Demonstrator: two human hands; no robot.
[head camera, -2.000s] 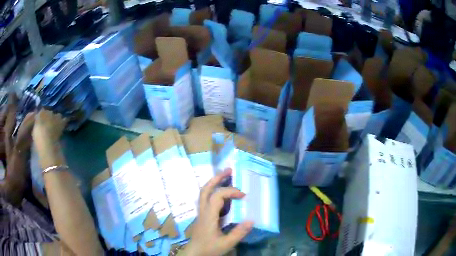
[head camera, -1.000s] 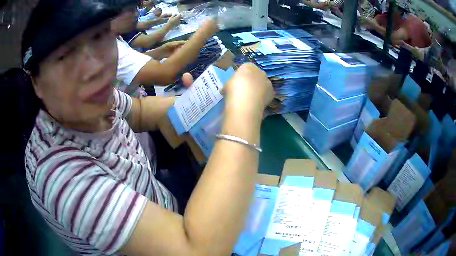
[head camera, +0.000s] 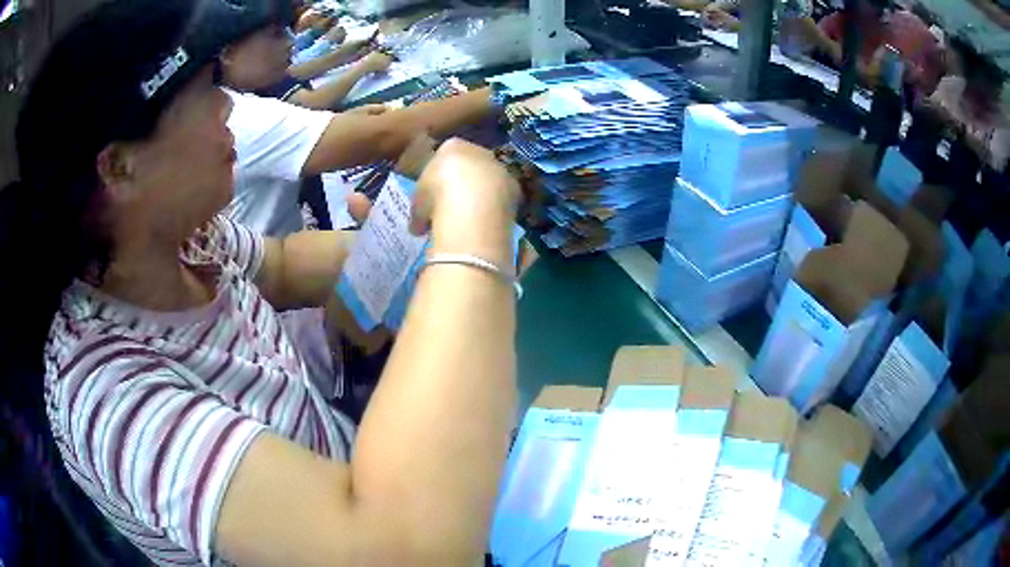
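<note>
Neither of my hands is in view. Nearest in front of me, several flat carton blanks lie fanned on the green bench top. They are light blue and white with brown flap ends, and the picture's bottom edge cuts them off. To their right, an open set-up carton stands with its brown inner flap up. More open cartons stand behind and beside it, partly hidden and blurred.
A person in a striped shirt sits close at the left, holding a light-blue carton; their bent arm reaches over the bench. Three closed cartons form a column beside a thick stack of flat cartons. More people sit beyond.
My view has swung left, so my hand, the carton it held, the red handles and the white case are out of view. The neighbour's face has turned away from me.
</note>
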